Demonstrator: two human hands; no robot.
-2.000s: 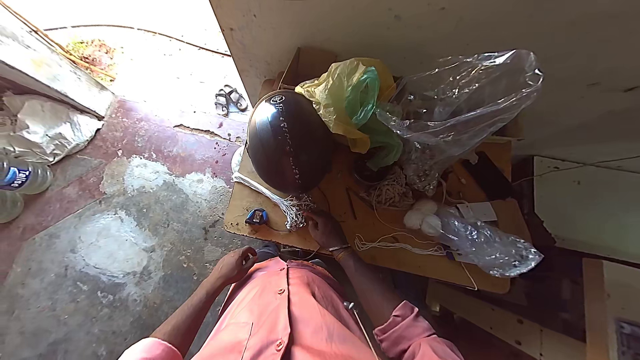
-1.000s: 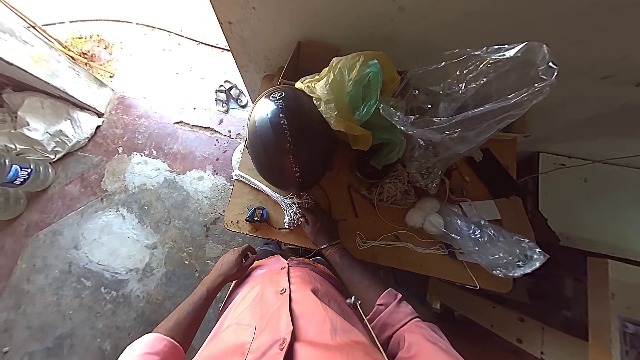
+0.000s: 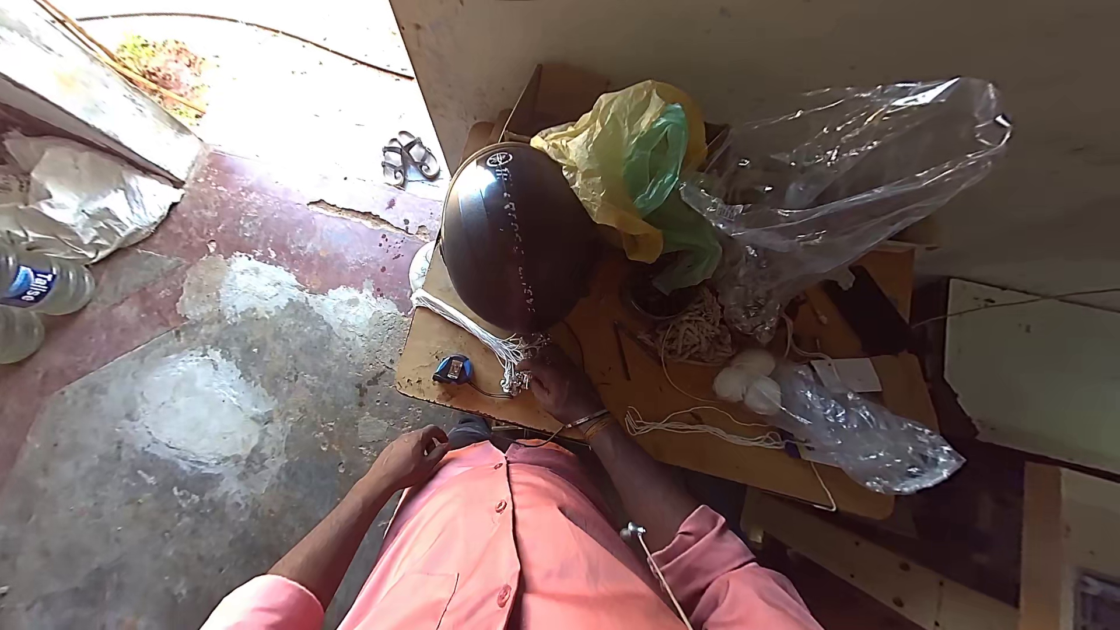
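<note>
My right hand (image 3: 560, 382) is at the table's near edge, its fingers on the end of a bundle of white cords (image 3: 477, 337); whether they grip it is unclear. The bundle lies beside a dark motorcycle helmet (image 3: 525, 241). Left of that hand is a blue tape measure (image 3: 453, 369). My left hand (image 3: 418, 455) rests by my waist with curled fingers, and nothing shows in it. On the table's right part lie loose white string (image 3: 700, 429), white balls (image 3: 749, 381) and a heap of pale cord pieces (image 3: 700, 332).
Yellow and green plastic bags (image 3: 626, 157) and a large clear plastic bag (image 3: 866, 166) stand at the back of the wooden table (image 3: 595, 306). A smaller clear bag (image 3: 875, 437) lies at the right. Sandals (image 3: 409, 159) and plastic bottles (image 3: 52, 284) are on the floor.
My right hand has shifted slightly at the cord bundle. My left hand has stayed by my waist.
</note>
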